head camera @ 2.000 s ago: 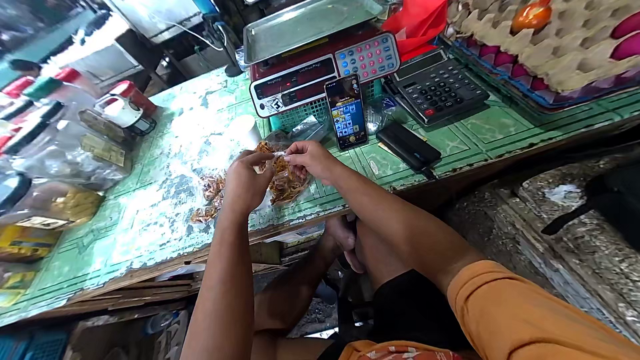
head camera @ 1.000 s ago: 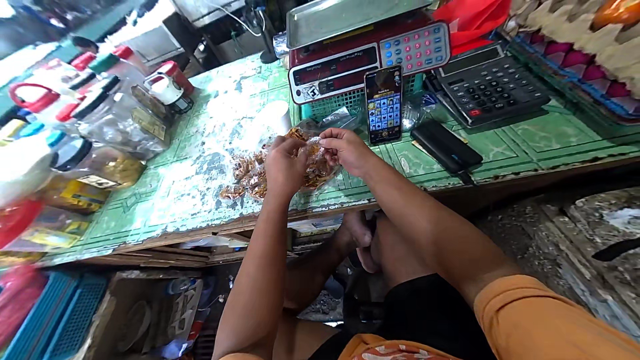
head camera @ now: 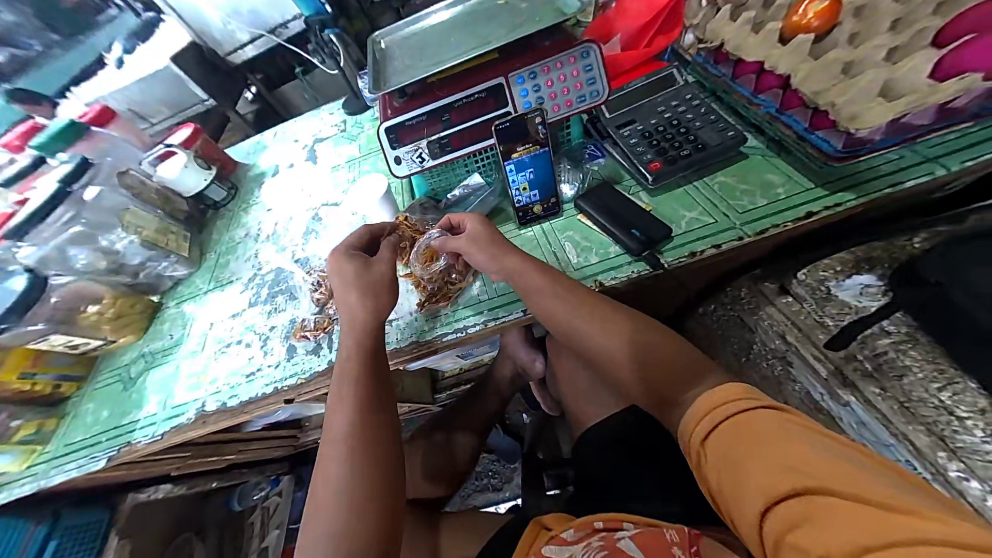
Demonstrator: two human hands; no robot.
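My right hand (head camera: 477, 242) pinches the rim of a clear plastic bag (head camera: 428, 254) over a heap of brown dried strips (head camera: 440, 287) near the table's front edge. Just left of it, my left hand (head camera: 364, 271) is bent over the same heap, its fingertips close together beside the strips; whether they hold anything is hidden. Small clear packets of the brown strips (head camera: 314, 328) lie left of my left wrist. Behind my hands are a crumpled clear bag (head camera: 471, 194) and a white cup-like container (head camera: 372, 198).
A smartphone (head camera: 529, 167) leans upright against a digital scale (head camera: 449, 128). To its right lie a black power bank (head camera: 622, 219) and a calculator (head camera: 668, 128). Egg trays (head camera: 852, 70) fill the back right. Lidded plastic jars (head camera: 101, 225) line the green table's (head camera: 194, 349) left side.
My hands were closer together one second ago; now they are apart, with the rim of the clear bag visible at my right fingers.
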